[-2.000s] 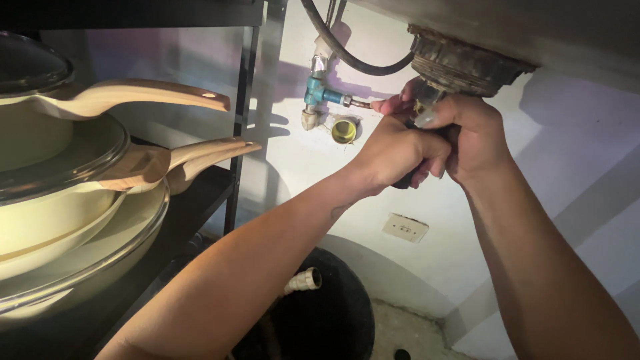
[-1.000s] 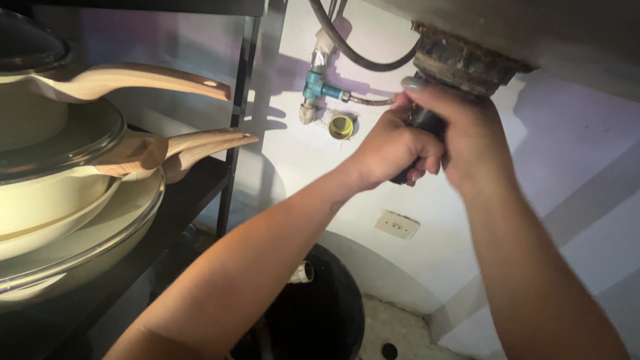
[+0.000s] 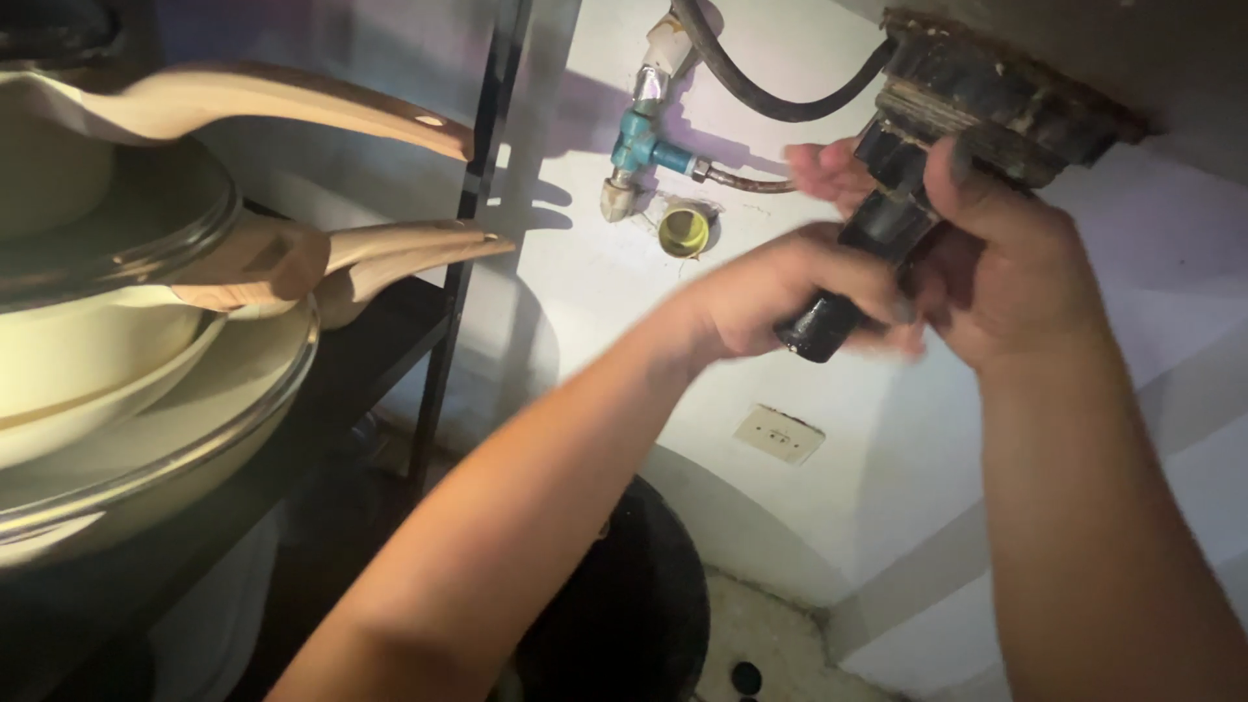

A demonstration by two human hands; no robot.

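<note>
A black drain pipe [image 3: 887, 226] slants down from the dark, grimy sink drain fitting [image 3: 994, 97] under the sink. My left hand [image 3: 799, 288] is wrapped around the lower part of this pipe, whose end sticks out below the fingers. Up beside the joint with the fitting is my right hand [image 3: 1004, 244], its thumb near the top of the pipe and its fingers partly hidden behind it. That hand is blurred and looks loosely spread; whether it grips the pipe does not show.
A teal valve [image 3: 639, 141] with a braided hose [image 3: 751, 182] is on the wall, above an open yellowish pipe stub [image 3: 683, 231]. A dark hose [image 3: 780, 107] loops overhead. Stacked pans [image 3: 127, 390] with wooden handles fill the rack at left. Below are a wall outlet [image 3: 780, 434] and black bucket [image 3: 643, 595].
My right hand has opened out from its closer hold around the top of the pipe, so more of the black pipe shows. The left hand stays around the lower pipe.
</note>
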